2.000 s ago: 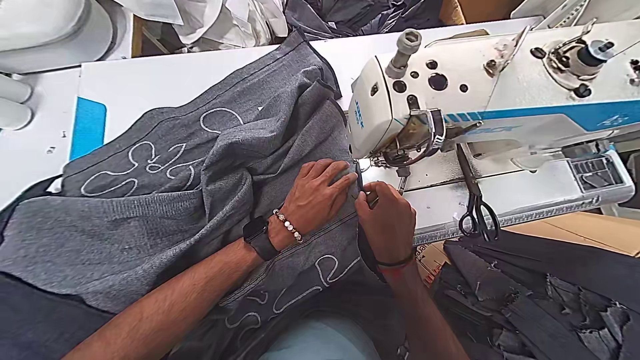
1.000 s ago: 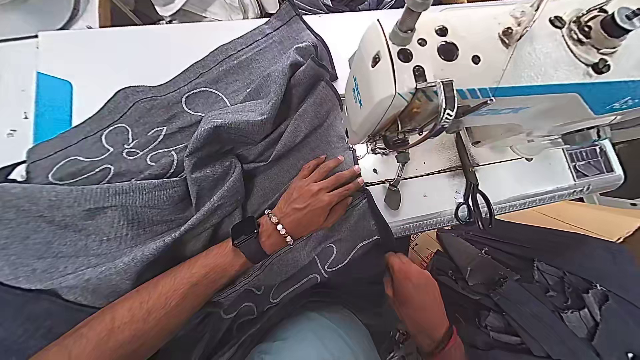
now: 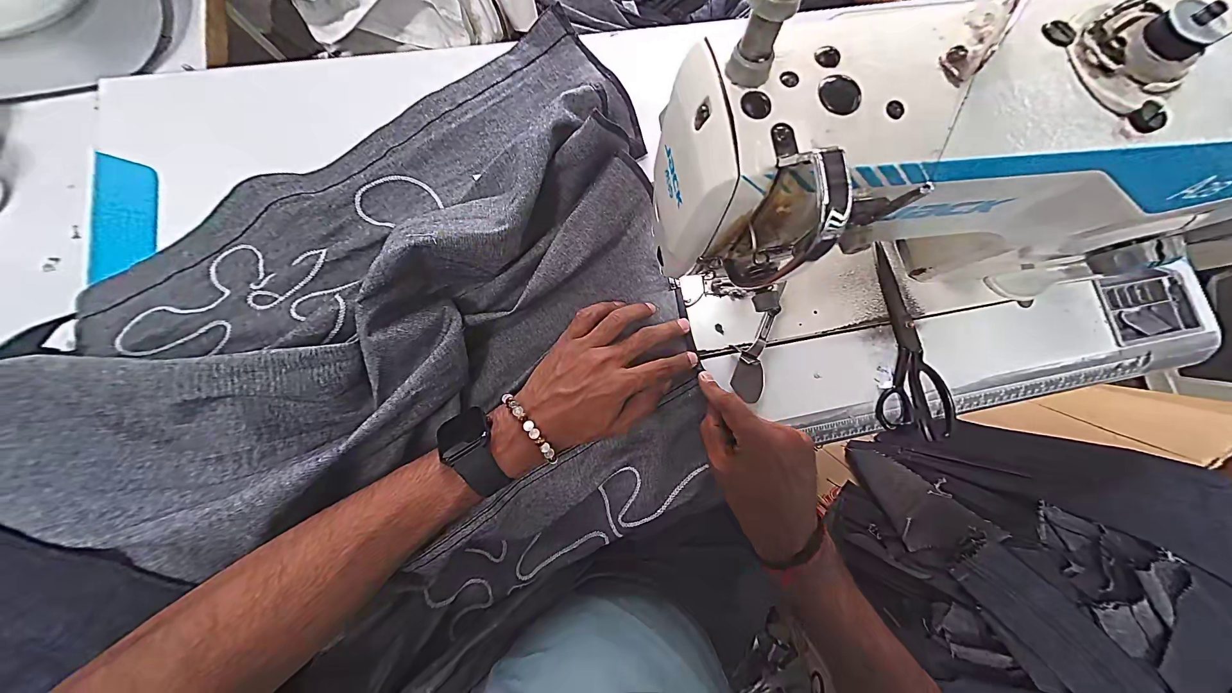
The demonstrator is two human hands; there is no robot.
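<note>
A grey denim garment piece [image 3: 500, 279] with white curving stitch lines spreads over the sewing table, its dark-bound right edge by the presser foot of a white and blue Jack sewing machine [image 3: 703, 164]. My left hand [image 3: 606, 375] lies spread flat on the denim, fingertips at that edge, just below the needle area. Close beside those fingertips, my right hand [image 3: 765, 462] pinches the edge with its thumb and index finger, the other fingers curled. The contact under the presser foot is partly hidden by the machine head.
Black-handled scissors [image 3: 914, 385] lie on the machine bed, right of the needle. Dark denim pieces [image 3: 1039, 558] are heaped at the lower right over brown cardboard [image 3: 1107, 419]. White cloth [image 3: 414, 19] lies behind the table [image 3: 241, 106].
My right hand has come up from lower along the fabric edge to beside my left fingertips. My left hand stays flat on the denim. The view sits closer to the machine than two seconds ago.
</note>
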